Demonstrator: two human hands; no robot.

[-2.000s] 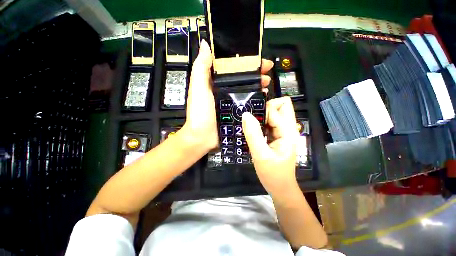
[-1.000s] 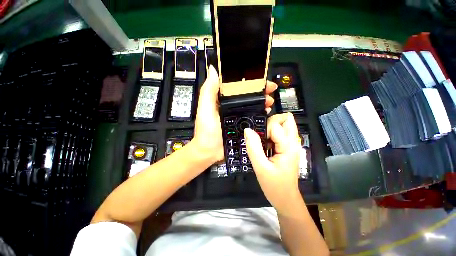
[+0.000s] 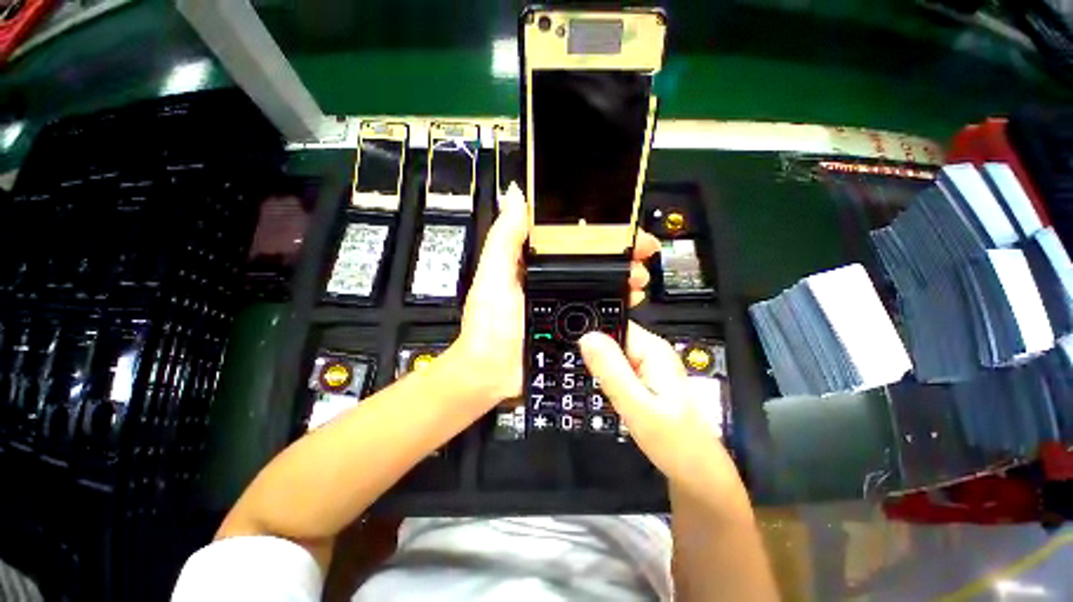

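Note:
An opened flip phone (image 3: pixel 588 147) is held upright above the tray, its gold-rimmed dark screen half at the top. A black keypad (image 3: pixel 567 388) with white digits covers its lower half. My left hand (image 3: pixel 494 318) grips the phone from the left side, with fingertips showing at its right edge by the hinge. My right hand (image 3: pixel 659 394) is at the phone's right side, its thumb on the keypad near the round navigation key. Its other fingers are mostly hidden.
The black foam tray (image 3: pixel 494 470) holds opened phones (image 3: pixel 441 212) and folded phones (image 3: pixel 335 376). Shiny black trays (image 3: pixel 94 318) stack at left. Blue-grey piles with white tops (image 3: pixel 830 329) lie at right, with a red bin (image 3: pixel 982 153) behind. A white rail (image 3: pixel 800 139) and post (image 3: pixel 253 65) stand beyond.
The tray and piles sit lower in the picture, and more of the phone's gold top shows. My right thumb has shifted slightly on the keypad, and my right fingers are less curled into view.

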